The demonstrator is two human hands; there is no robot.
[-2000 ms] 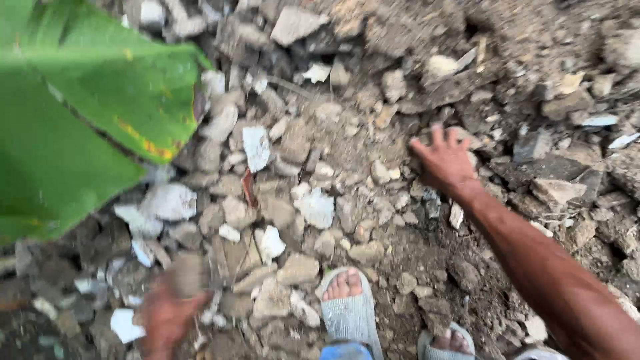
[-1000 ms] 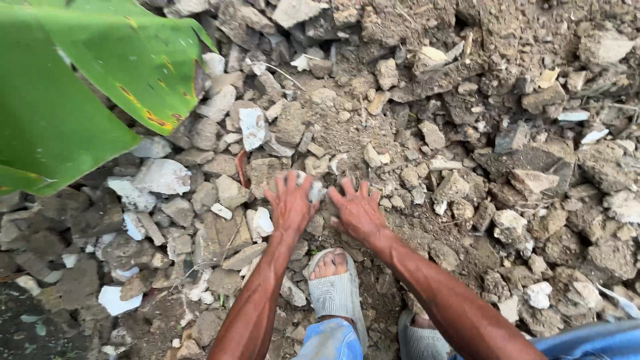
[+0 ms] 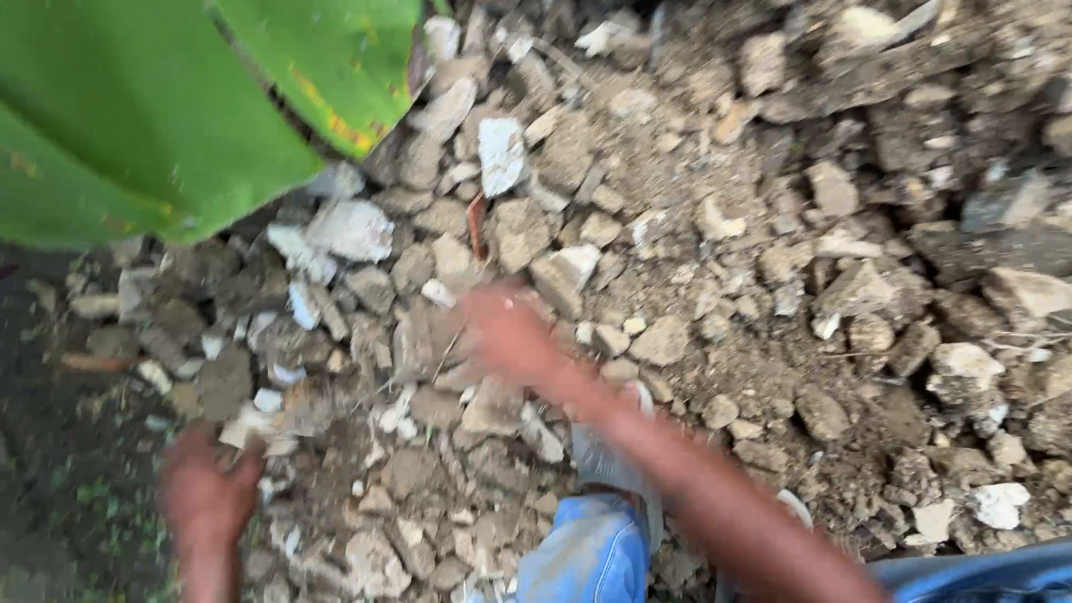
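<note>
My left hand [image 3: 208,486] is low at the left of the head view, blurred, with thumb and fingers apart. Just beyond its fingertips lies a pale stone chunk [image 3: 255,429], blurred too; whether they touch I cannot tell. Near the middle, my right hand [image 3: 502,327] is over the rubble, smeared by motion, its fingers hidden or indistinct, so its grip cannot be made out. Close by it are a tan stone [image 3: 557,283] and a thin reddish-brown fragment [image 3: 476,226]. A white-faced chunk [image 3: 502,156] lies farther up.
A large green leaf [image 3: 167,109] overhangs the upper left. Loose broken stones, such as a whitish chunk [image 3: 352,230], cover uneven soil. Dark ground with small plants [image 3: 100,502] borders the left. My jeans leg [image 3: 586,548] and sandaled foot are at the bottom.
One second ago both hands were side by side on the rubble before my foot. My left hand has since moved off to the left, and my right hand has also shifted leftward over the stones.
</note>
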